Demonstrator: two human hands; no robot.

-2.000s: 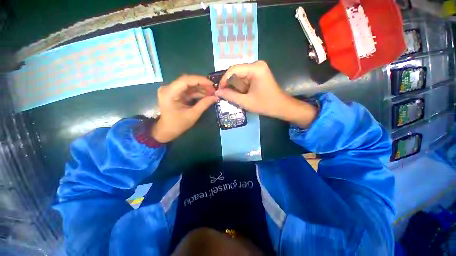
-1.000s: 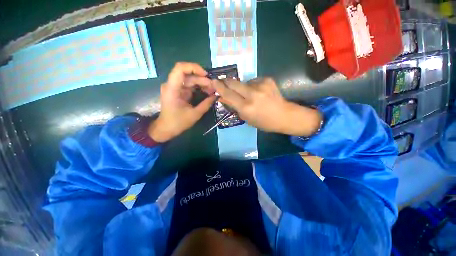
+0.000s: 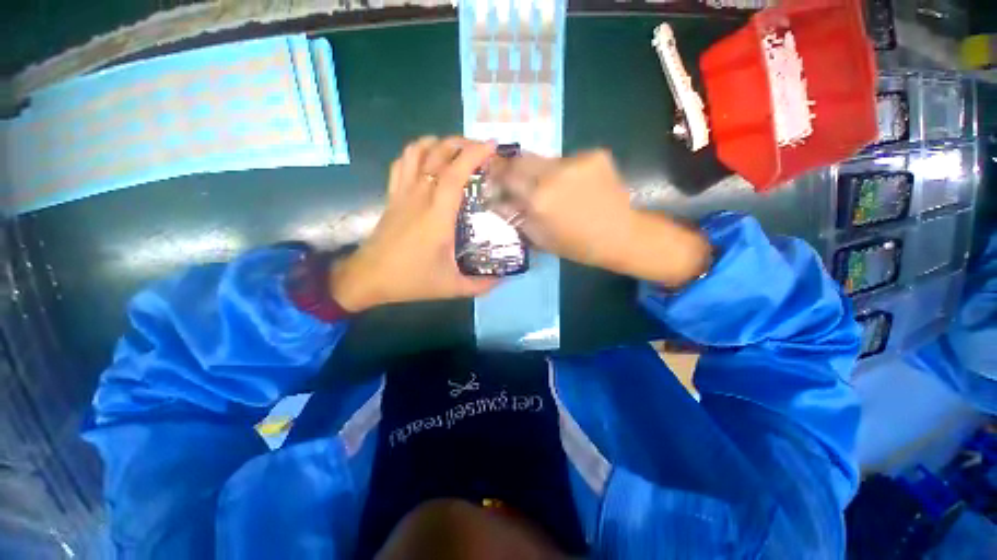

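Observation:
A black phone unit (image 3: 492, 235) with a silvery white area lies over a long pale blue sticker sheet (image 3: 514, 82) with rows of small greyish shapes. My left hand (image 3: 421, 230) grips the phone unit along its left side, thumb near its lower end and fingers near its top. My right hand (image 3: 579, 213) is blurred, its fingertips over the upper right part of the phone unit. The fingertips hide part of the unit, and I cannot tell whether they pinch tweezers or a small piece.
Spare sticker sheets (image 3: 186, 115) lie at the left. A red parts bin (image 3: 738, 98) with a white patch stands at the right, with an off-white strip-like item (image 3: 680, 88) beside it. A clear blister tray (image 3: 940, 224) at the right edge holds several phone units.
My left hand has gone from fingertips pinched by my right hand to gripping the phone unit's side. The thin tweezers seen below my right hand a second ago no longer show clearly.

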